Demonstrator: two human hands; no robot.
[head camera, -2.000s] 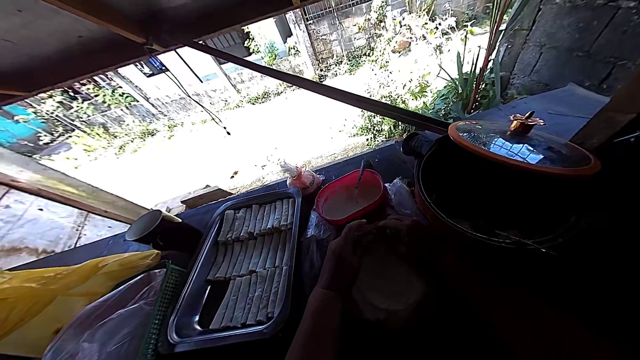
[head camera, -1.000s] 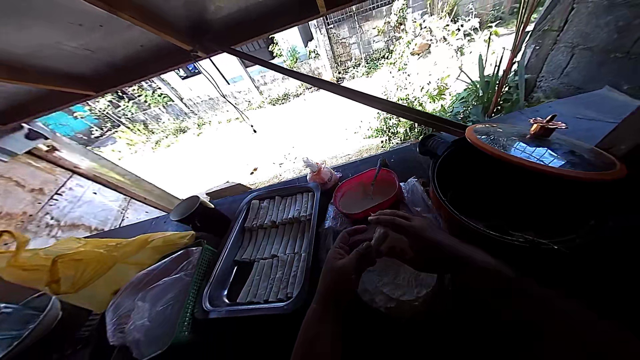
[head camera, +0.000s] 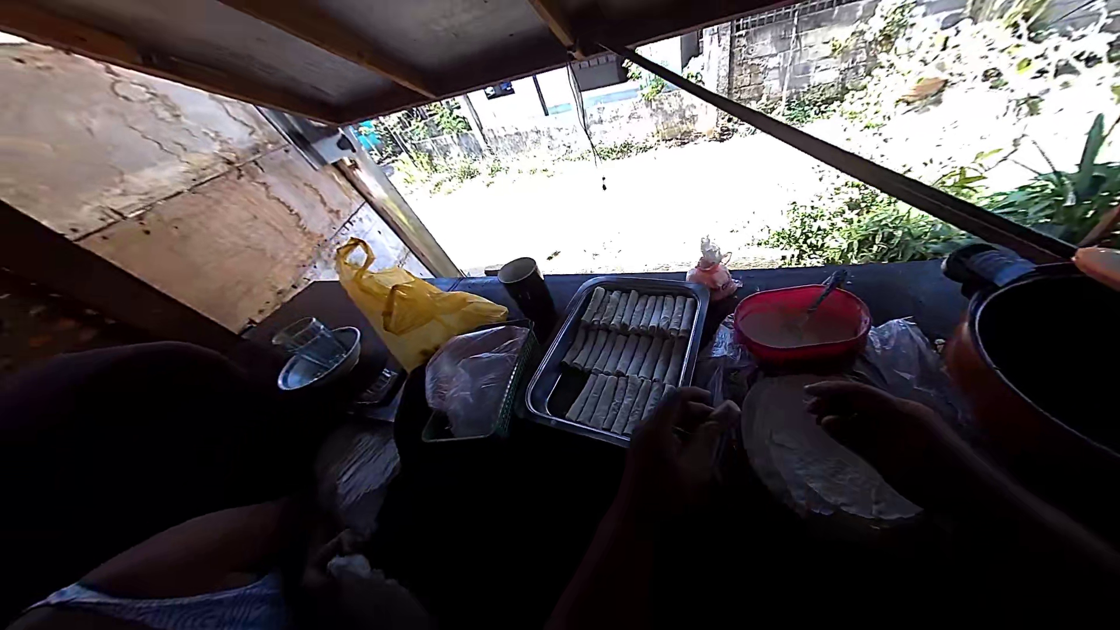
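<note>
My left hand (head camera: 682, 437) is beside the near right corner of a metal tray (head camera: 544, 401), its fingers closed around a small pale piece (head camera: 724, 413), which looks like part of a roll. Three rows of pale rolls (head camera: 626, 357) lie in the tray, with a gap at its near left. Over a round stack of thin pale wrappers (head camera: 809, 455) hovers my right hand (head camera: 862, 424), fingers slightly bent; whether it pinches anything is too dark to tell. Just beyond the wrappers stands a red plastic bowl (head camera: 801, 346) of pale mixture with a utensil handle (head camera: 827, 290) leaning in it.
A large pot (head camera: 1006, 367) stands at the right. Behind the tray are a knotted plastic bag (head camera: 713, 269) and a dark cup (head camera: 525, 284). Leftward are a green basket (head camera: 507, 394), a yellow plastic bag (head camera: 411, 315) and a bowl (head camera: 332, 367) holding a glass. Another person's arm (head camera: 192, 542) is at lower left.
The view has swung left, bringing another person into sight. My hands, together over the wrappers a second ago, are now apart, the left one near the tray.
</note>
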